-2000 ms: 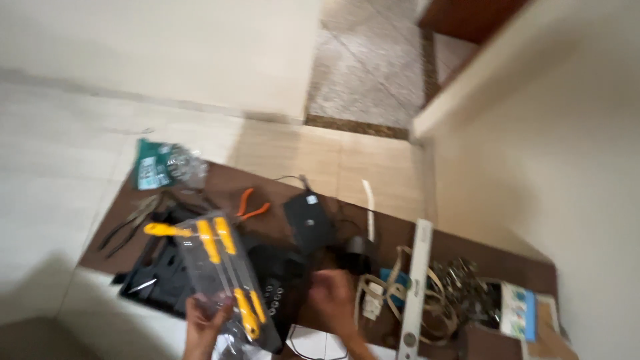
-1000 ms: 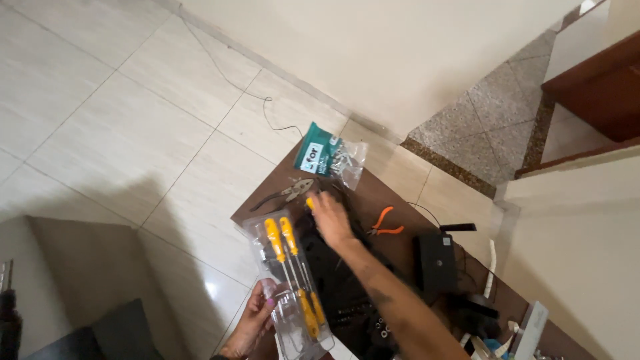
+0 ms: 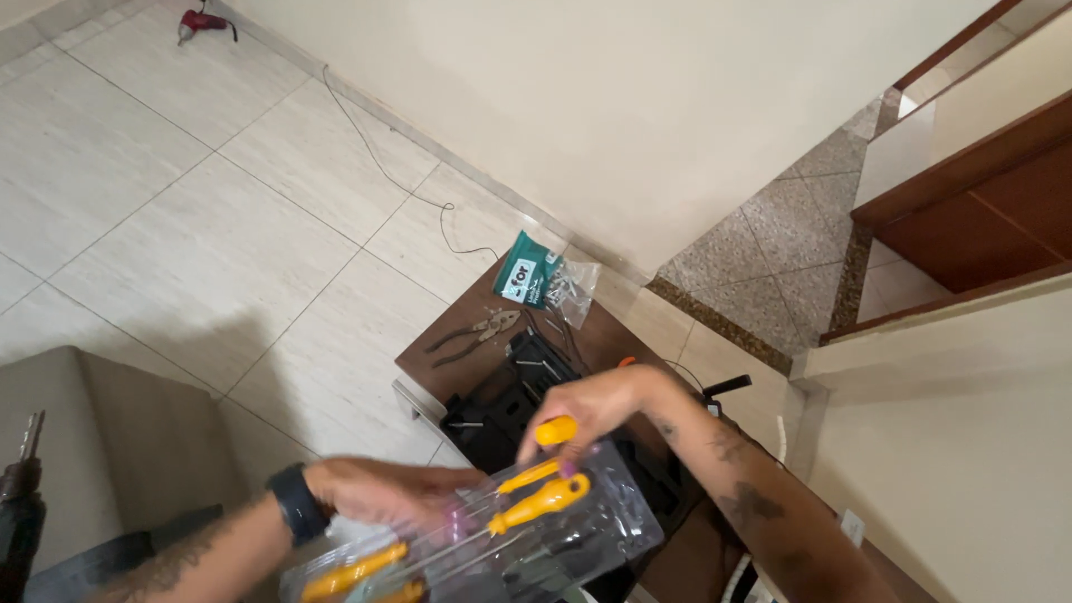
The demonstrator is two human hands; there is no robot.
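A clear plastic blister tray (image 3: 611,511) with several yellow-handled screwdrivers lies tilted between my hands, above the table's near side. My left hand (image 3: 394,494), with a dark band at the wrist, grips the tray's far edge, somewhat blurred. My right hand (image 3: 578,414) holds a yellow-handled screwdriver (image 3: 556,430) at the tray's upper end; its shaft is hidden. Two yellow handles (image 3: 543,502) lie beside those fingers, others at the tray's lower left. Below is an open black tool case (image 3: 494,414), partly covered by the tray and my right hand.
Pliers (image 3: 479,337) and a green packet (image 3: 529,272) with a clear bag of small parts lie on the brown table (image 3: 419,352). A grey upholstered seat (image 3: 151,419) and a drill (image 3: 21,502) are at left. A red power tool (image 3: 203,25) lies on the floor.
My right hand has moved from the tool case to the tray. The tray, upright before, now lies more slanted. The view has shifted toward the floor at left.
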